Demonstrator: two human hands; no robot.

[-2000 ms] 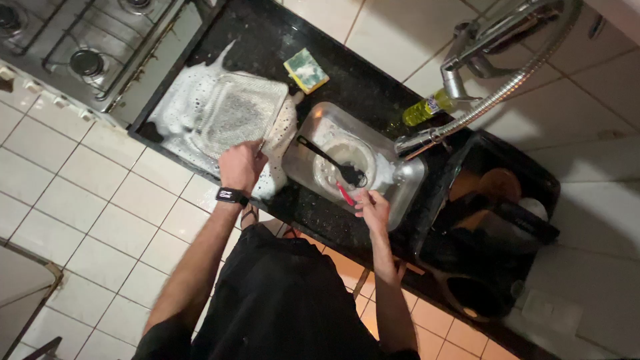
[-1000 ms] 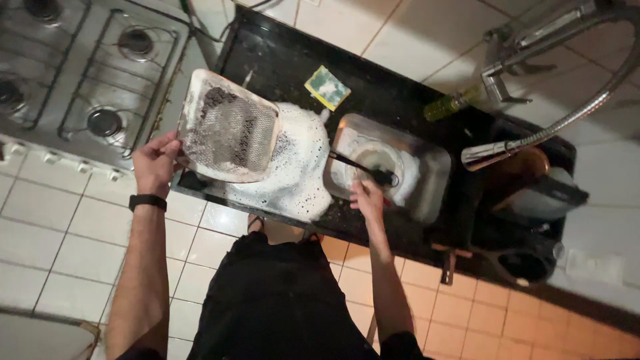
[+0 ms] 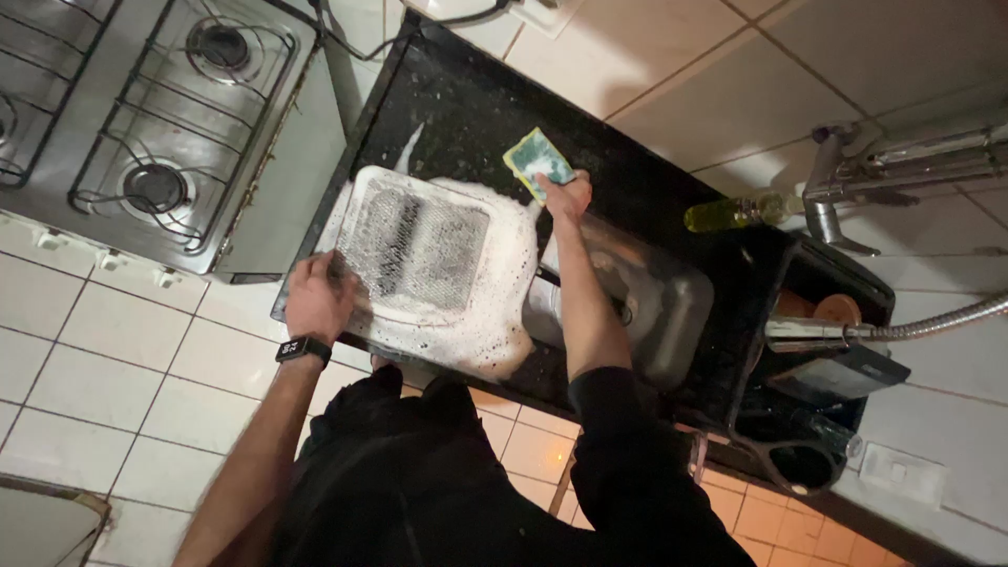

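Observation:
A rectangular dish or tray with a perforated-looking, dark-stained middle (image 3: 449, 252) lies in white suds on the black stone counter (image 3: 465, 87). My left hand (image 3: 319, 295), a smartwatch on its wrist, is at the near left edge of the tray; its fingertips are blurred, and whether they grip it cannot be told. My right hand (image 3: 568, 195) holds the near right corner of a green and yellow sponge (image 3: 540, 161) with suds on it, just past the tray. My right forearm partly hides the steel sink (image 3: 685, 315) and what lies in it.
A gas stove (image 3: 173, 142) stands left of the counter. Beyond the sink are a bottle of yellow-green liquid (image 3: 720, 214), a wall faucet (image 3: 827, 189) with a flexible hose, and a black dish rack (image 3: 882, 283) holding dishes. Suds (image 3: 504, 315) spread around the tray.
The tray, raised at its left side in my left hand a second ago, now lies on the counter. My right hand has left the utensil in the sink and taken hold of the sponge.

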